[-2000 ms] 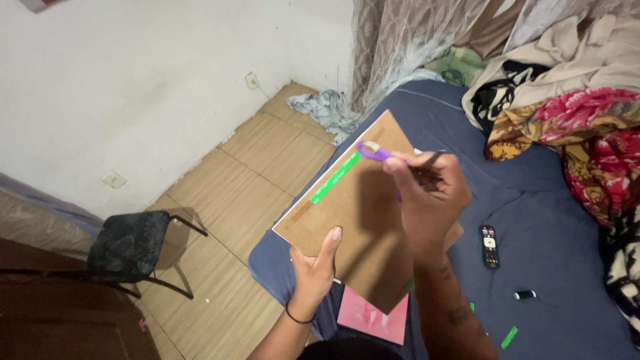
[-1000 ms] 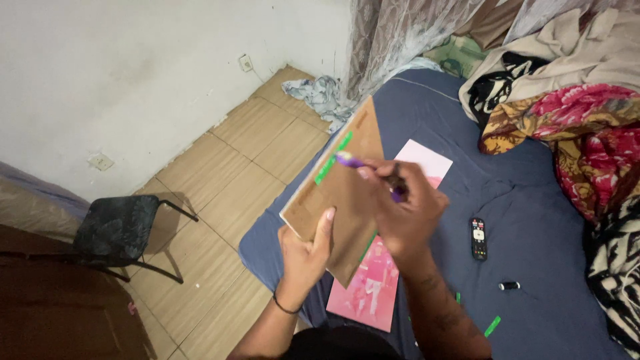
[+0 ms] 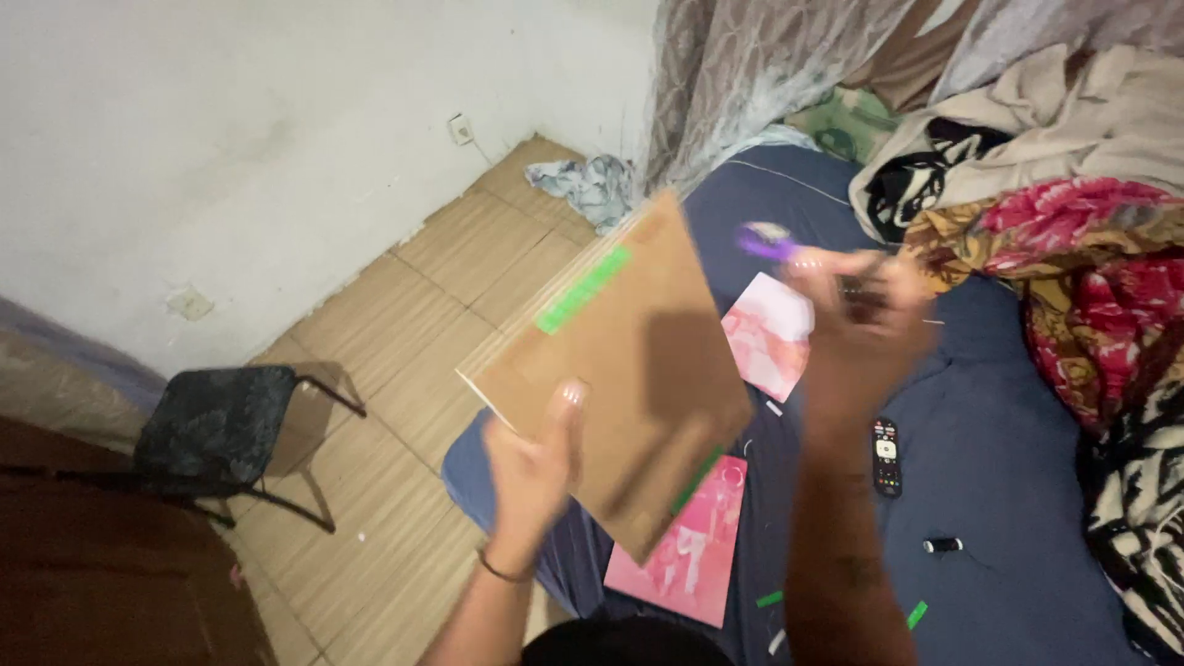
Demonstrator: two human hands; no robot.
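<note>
My left hand [image 3: 541,453] grips the lower left edge of a brown board [image 3: 610,370], thumb on top, holding it tilted over the bed. A strip of green tape [image 3: 583,289] lies along its upper left edge, and another [image 3: 697,479] is at its lower right edge. Thin white layers show under the board's left side. To the right of the board, my right hand [image 3: 860,324] is blurred and closed around a purple-handled tool [image 3: 766,242], too blurred to name. Under and beside the board, a pink printed sheet [image 3: 684,555] and a pink-and-white one [image 3: 770,338] rest on the bed.
On the blue bedsheet [image 3: 999,555] are a remote control [image 3: 886,457], a spool of black thread [image 3: 943,546] and green tape scraps [image 3: 917,614]. Patterned blankets [image 3: 1101,277] are heaped at right. A black chair [image 3: 217,425] stands on the tiled floor at left, beyond the bed's edge.
My right hand with the purple-handled tool has moved right, off the board, where it was by the green strip. The board has turned to show its face more fully.
</note>
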